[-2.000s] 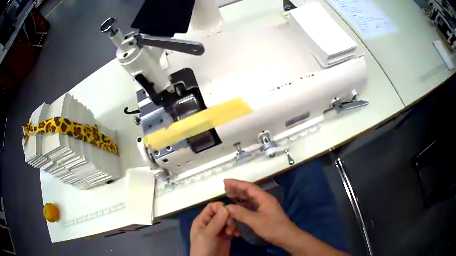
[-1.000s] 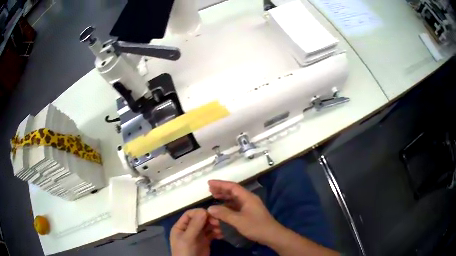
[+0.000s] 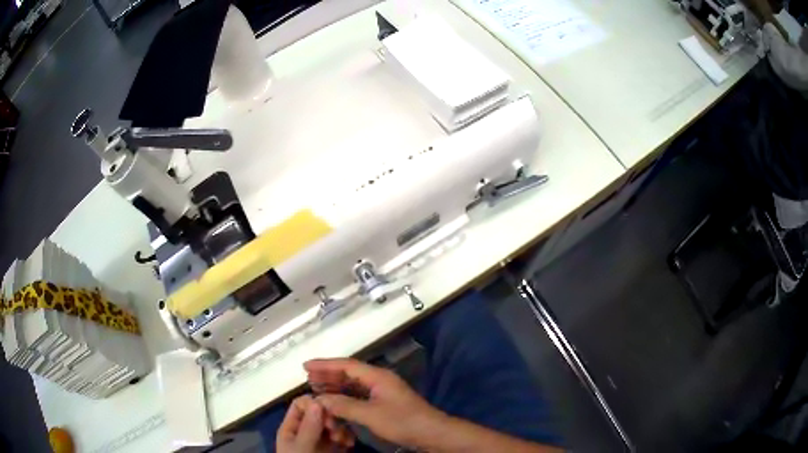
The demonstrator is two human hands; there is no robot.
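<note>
My left hand point(image 3: 308, 429) is at the bottom edge with its fingers curled and thumb and finger pinched. My right hand point(image 3: 376, 403) touches it from the right, fingers partly bent. Both are over my lap, just off the bench's front edge. Whether a small thing is between the fingertips cannot be told. Nearest in front is the white skiving machine point(image 3: 390, 199), with a yellow strip point(image 3: 252, 263) across its working end. The presser post point(image 3: 146, 188) stands upright above it, with a grey lever point(image 3: 182, 139). A single white panel point(image 3: 183, 400) lies flat left of the machine.
A tall panel stack point(image 3: 66, 345) with a spotted band stands at left. An orange ball or fruit point(image 3: 60, 440) is at the lower left. Loose panels point(image 3: 452, 75) lie on the machine's right end. A black sheet point(image 3: 173, 66) hangs behind the post. Another person's sleeve shows at the right edge.
The view has turned and shifted right, so the bench and machine sit further left and lower. My hands stay together in nearly the same pose over my lap. The person at right has come into view.
</note>
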